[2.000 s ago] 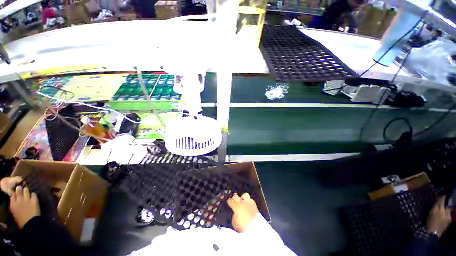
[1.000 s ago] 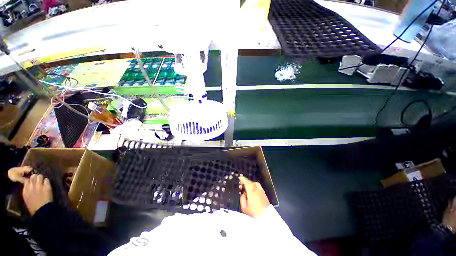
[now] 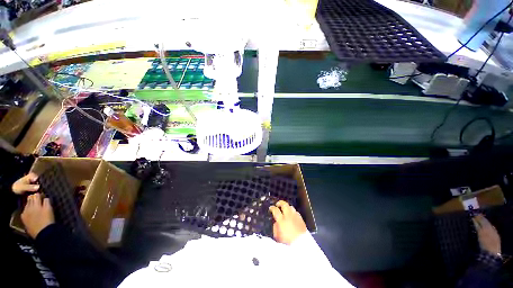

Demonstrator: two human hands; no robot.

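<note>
A black perforated sheet lies at an angle in an open brown carton directly before me. Pale light shows through its lower holes. My right hand is at the right part of the sheet, with thumb and fingers closed on it. My left hand is not in view. Blurred shiny round parts show left of the sheet. Dark round units sit on the bench between the two cartons.
At left, a neighbour's hands hold a perforated sheet in another carton. A white fan hangs beyond my carton. Another sheet overhangs the white shelf. At right, a neighbour's hand is by a carton.
The dark perforated sheet that covered the left side of my work area is no longer visible there; round units now show behind it. My right hand stays on the sheet. The view has shifted slightly.
</note>
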